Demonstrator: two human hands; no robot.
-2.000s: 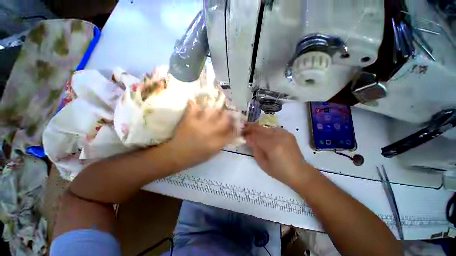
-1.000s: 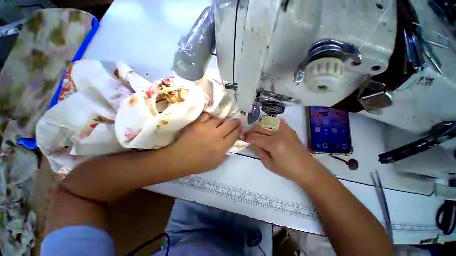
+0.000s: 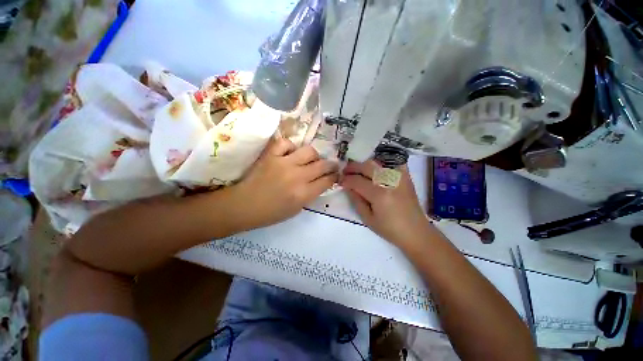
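A cream floral garment piece (image 3: 211, 144) with red flowers lies bunched on the table left of the needle of a white sewing machine (image 3: 423, 63). My left hand (image 3: 289, 183) is on its right part, fingers bent on the cloth just left of the presser foot (image 3: 343, 148). My right hand (image 3: 384, 201) is at the needle area, its thumb and finger pinching the cloth's edge close to my left fingertips. The fingertips of both hands nearly meet. The exact stitch point is partly hidden by the machine head and fingers.
A lit smartphone (image 3: 457, 189) lies right of the needle. Tweezers (image 3: 523, 289) and black-handled scissors (image 3: 610, 314) lie at the right. Black thread snips (image 3: 585, 217) rest against the machine. A floral fabric bundle (image 3: 42, 63) with a blue edge (image 3: 107, 34) is at the left. A printed ruler (image 3: 317, 271) runs along the front edge.
The camera view has shifted, so the machine appears further right and the bundle further left. Both hands stay beside the needle, and less cloth edge shows below the fingertips.
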